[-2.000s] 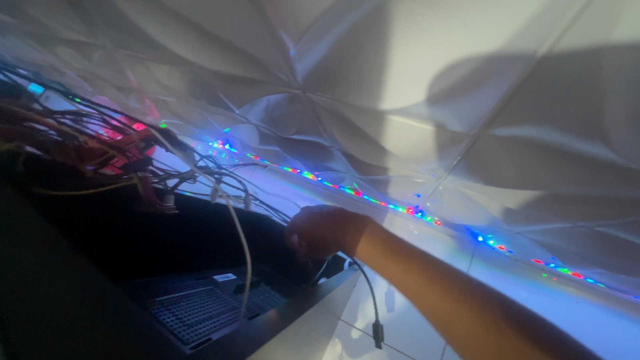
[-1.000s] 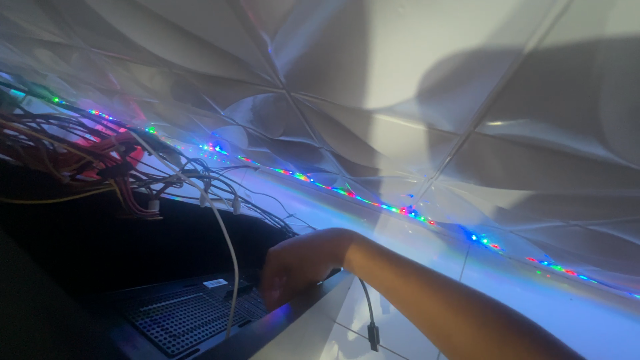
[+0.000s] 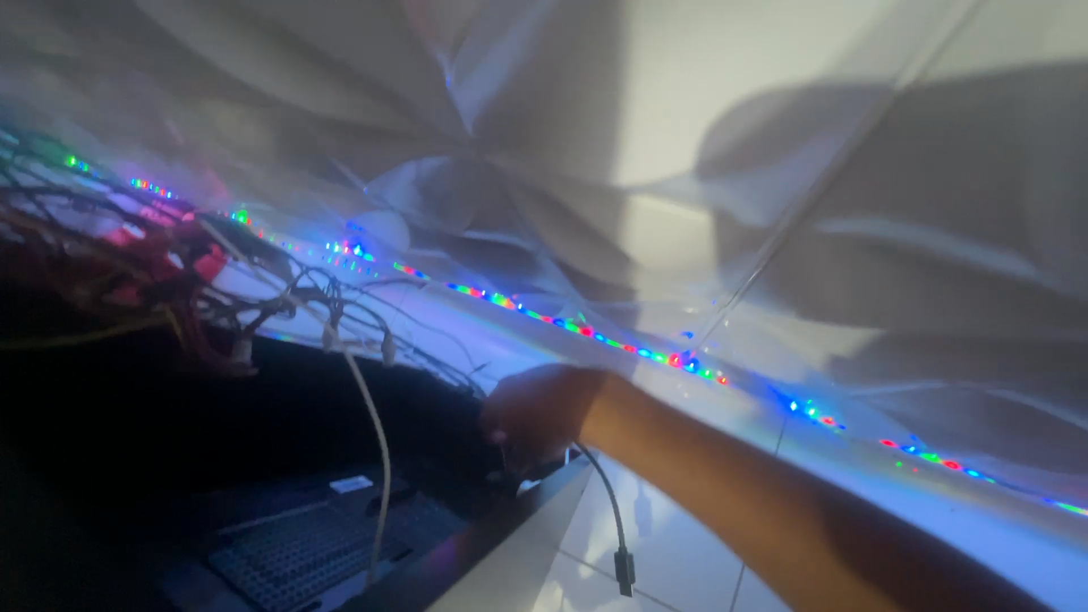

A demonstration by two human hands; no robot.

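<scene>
My right hand [image 3: 544, 415] is bent down over the far corner of a dark open compartment, near the end of its edge panel [image 3: 510, 535]. Its fingers are blurred and partly hidden, so I cannot tell whether they hold anything. Just below the wrist, a black cable with a USB-type plug [image 3: 625, 571] hangs outside the panel. A pale cable [image 3: 381, 442] drops into the compartment, over a dark perforated panel [image 3: 289, 544] with a small white label. My left hand is out of view.
Tangled cables and connectors [image 3: 195, 280] crowd the left side above the compartment. A lit multicolour LED strip [image 3: 586, 330] runs along the base of the white relief-patterned wall [image 3: 544, 170]. White floor tiles [image 3: 671, 544] show at the lower right.
Between one second ago and now, my right hand has lifted from lower inside the compartment, back toward its far corner, about where it was two seconds ago.
</scene>
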